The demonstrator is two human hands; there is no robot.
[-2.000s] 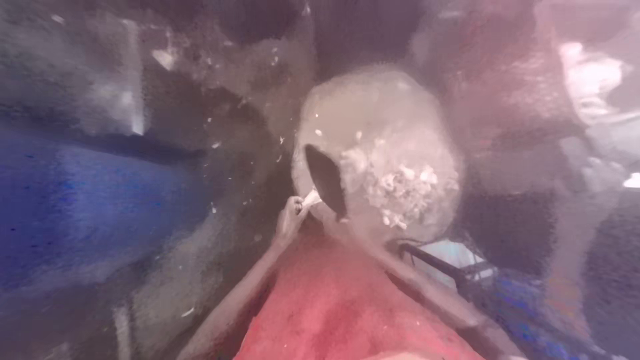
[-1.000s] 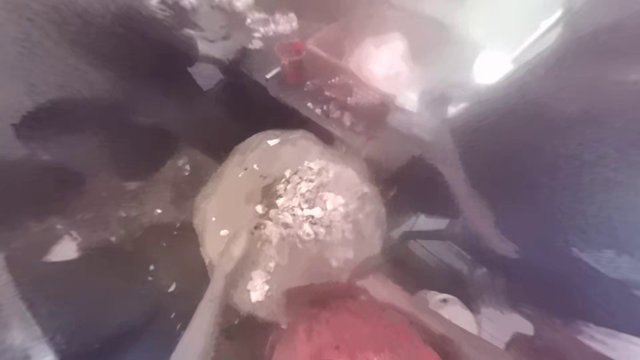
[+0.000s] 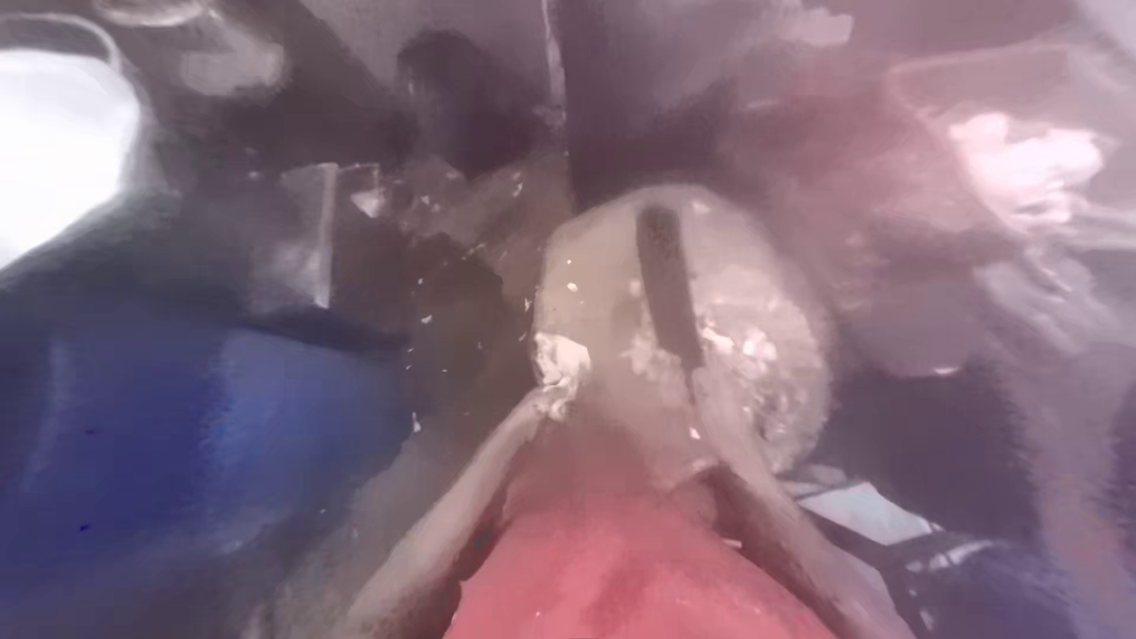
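Observation:
My left hand [image 3: 552,399] is at the near left edge of a round pale board or block [image 3: 595,257], closed around a whitish, lumpy piece [image 3: 561,357]. My right hand [image 3: 706,390] is on the near right part of the board, shut on a knife with a broad dark blade [image 3: 667,275] that points away from me over the board. Pale chopped pieces [image 3: 754,355] lie in a loose heap on the board's right side, beside the blade. The picture is blurred, so the fingers and the kind of food cannot be made out.
Small pale scraps [image 3: 426,318] are scattered on the dark ground left of the board. A large blue surface [image 3: 222,444] fills the left side. A bright white container [image 3: 62,142] stands at upper left. White material [image 3: 1029,164] lies at upper right, and a dark-framed object [image 3: 870,513] is near my right forearm.
The view has swung strongly since one second ago. The dark blade, not discernible then, now shows over the board. A whitish piece in my left hand looks larger than the one two seconds ago.

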